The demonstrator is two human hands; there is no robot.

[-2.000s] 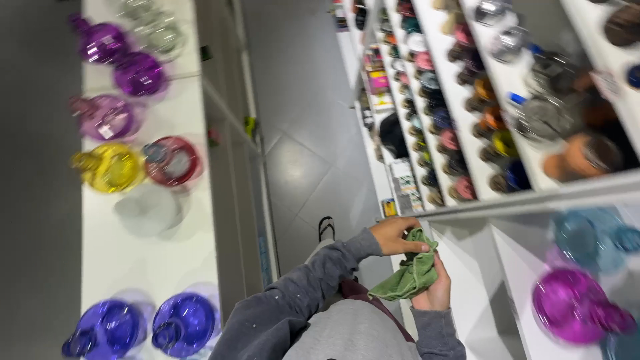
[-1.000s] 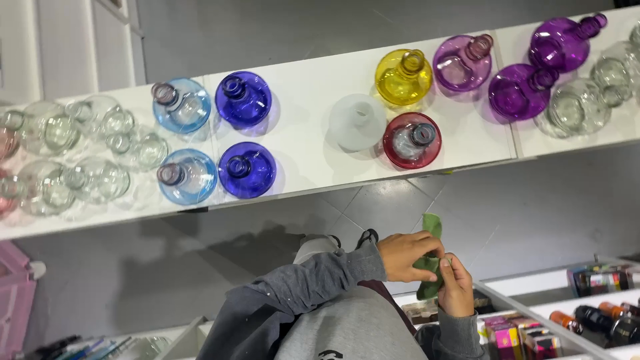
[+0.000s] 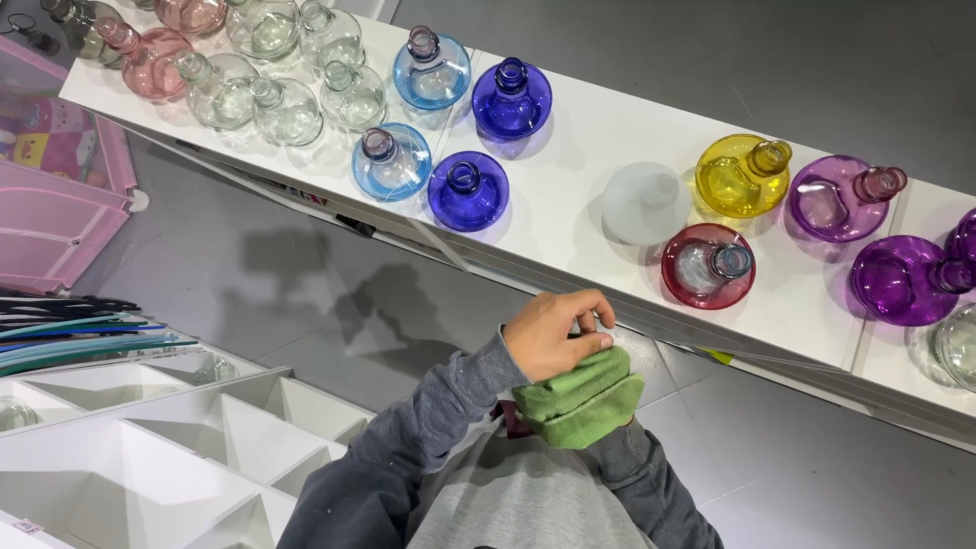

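Note:
A green cloth [image 3: 583,404] is spread over my right hand, which it hides almost wholly, so its fingers cannot be seen. My left hand [image 3: 560,332] rests against the top of the cloth, fingers curled, thumb and fingertips apart; whether it pinches the fabric cannot be told. Beyond the hands, on a white counter, stand glass bottles with round bases: a red one [image 3: 707,267] nearest, then a frosted white one [image 3: 644,204], a yellow one [image 3: 740,177], a pink-purple one [image 3: 839,200] and a deep purple one [image 3: 903,280].
The white counter [image 3: 579,183] runs across the view. On its left part are blue bottles [image 3: 468,192], light blue bottles [image 3: 391,162], clear bottles [image 3: 286,111] and pink bottles [image 3: 156,65]. A white compartment shelf [image 3: 206,435] lies lower left, below a pink mesh enclosure [image 3: 61,221].
The green cloth, held bunched between both hands earlier, now covers my right hand. The view has swung from the shelves to along the counter.

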